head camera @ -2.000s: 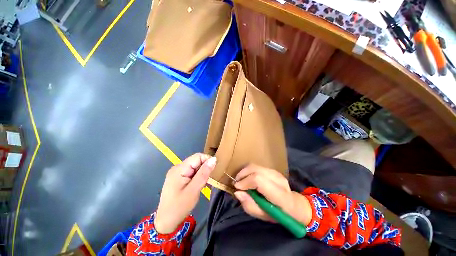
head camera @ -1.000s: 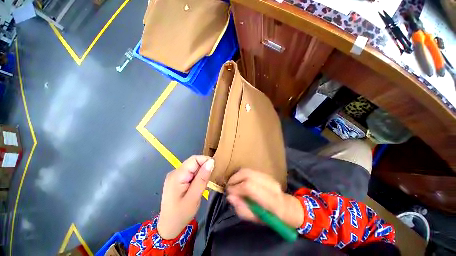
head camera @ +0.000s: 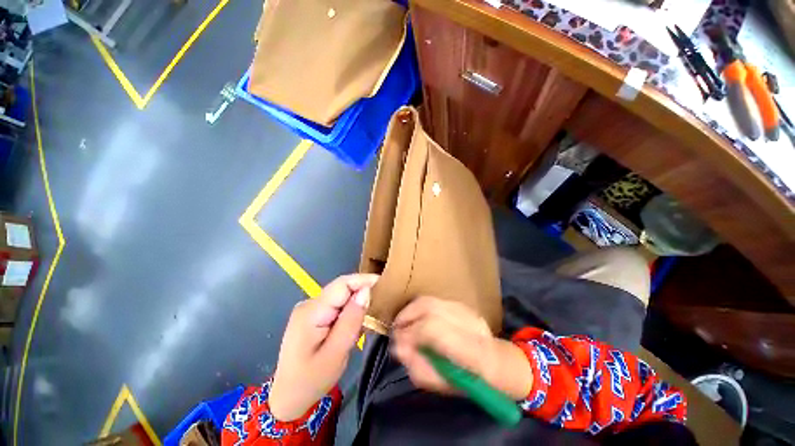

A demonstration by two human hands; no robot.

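Observation:
A tan-brown bag body [head camera: 449,235] lies over my lap, its open mouth on the left and a small pale shiny clasp [head camera: 436,188] on its front. My left hand [head camera: 321,335] pinches the bag's near corner between thumb and fingers. My right hand [head camera: 449,340] is shut around a tool with a thick green handle [head camera: 471,388], close beside my left fingertips at the bag edge. The right fingers are slightly blurred. The tool's tip is hidden at the bag edge.
A blue crate [head camera: 370,131] with another tan bag [head camera: 327,57] on top stands on the floor ahead. The wooden desk [head camera: 501,96] curves along the right, holding orange-handled pliers [head camera: 750,97] and black snips [head camera: 696,63]. Another blue crate [head camera: 205,413] is at lower left.
Since the first frame, my right hand has shifted slightly left and down along the bag edge with the green-handled tool, and the thin metal shaft seen then is hidden. My left hand keeps its pinch.

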